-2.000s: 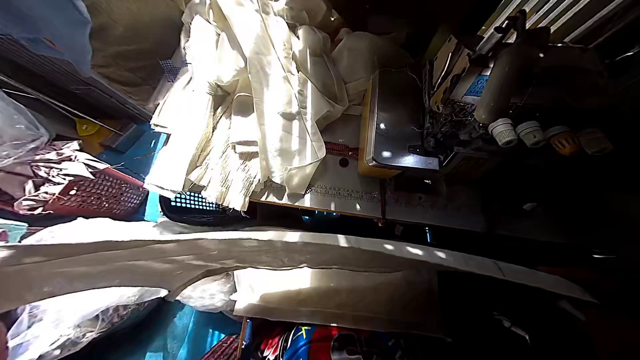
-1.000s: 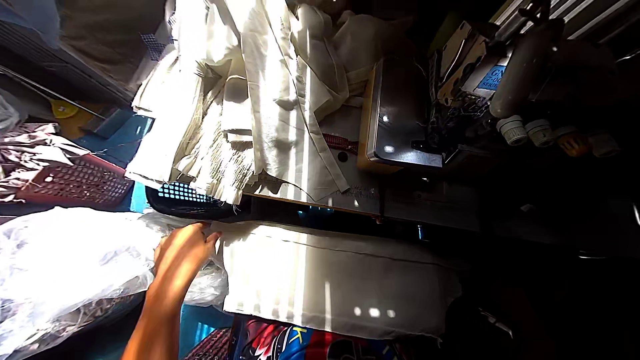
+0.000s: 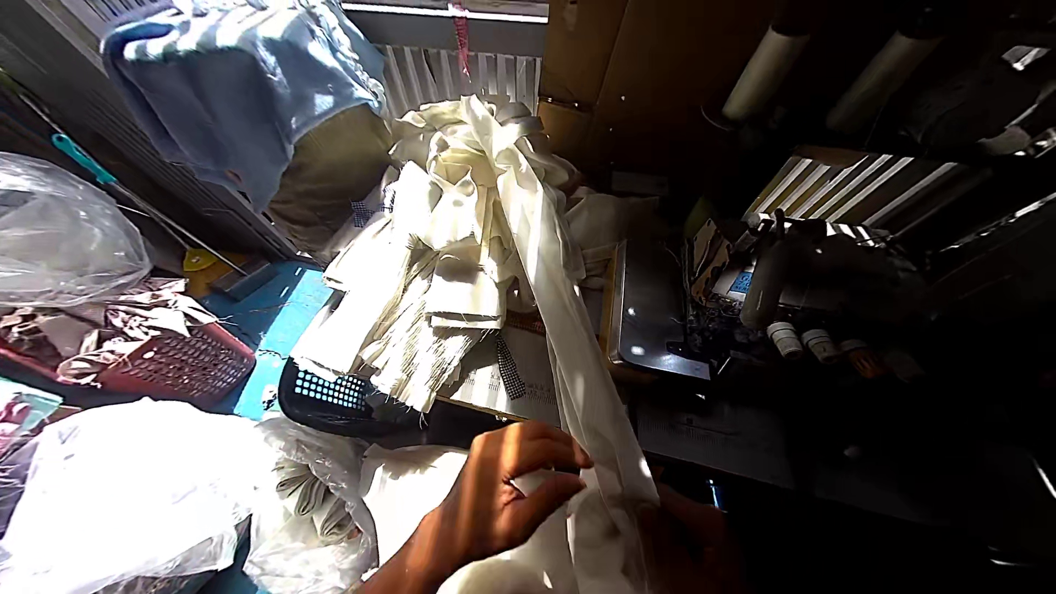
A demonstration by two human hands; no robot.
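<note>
A long strip of cream fabric (image 3: pixel 553 280) runs from a heaped pile of cream cloth (image 3: pixel 462 206) down toward me. My left hand (image 3: pixel 528 487) has its thumb and fingertips at the strip's left edge, lightly pinching it. On the strip's right side, my right hand (image 3: pixel 693 528) lies in deep shadow against the fabric; its fingers are hard to make out. More cream cloth (image 3: pixel 412 487) is spread beneath the left hand and over my lap area. The pile's frayed ends hang over the front edge of the worktable (image 3: pixel 536 388).
A sewing machine (image 3: pixel 660 305) with cones of thread (image 3: pixel 784 338) stands right of the pile. Left are a black perforated basket (image 3: pixel 330 396), a red basket of scraps (image 3: pixel 190 363) and clear plastic bags (image 3: pixel 140 478). Blue cloth (image 3: pixel 239 91) hangs behind.
My left hand has moved right, from beside the plastic bag to the fabric strip. My right hand has come into view. The strip now stretches toward me; the view has tilted up.
</note>
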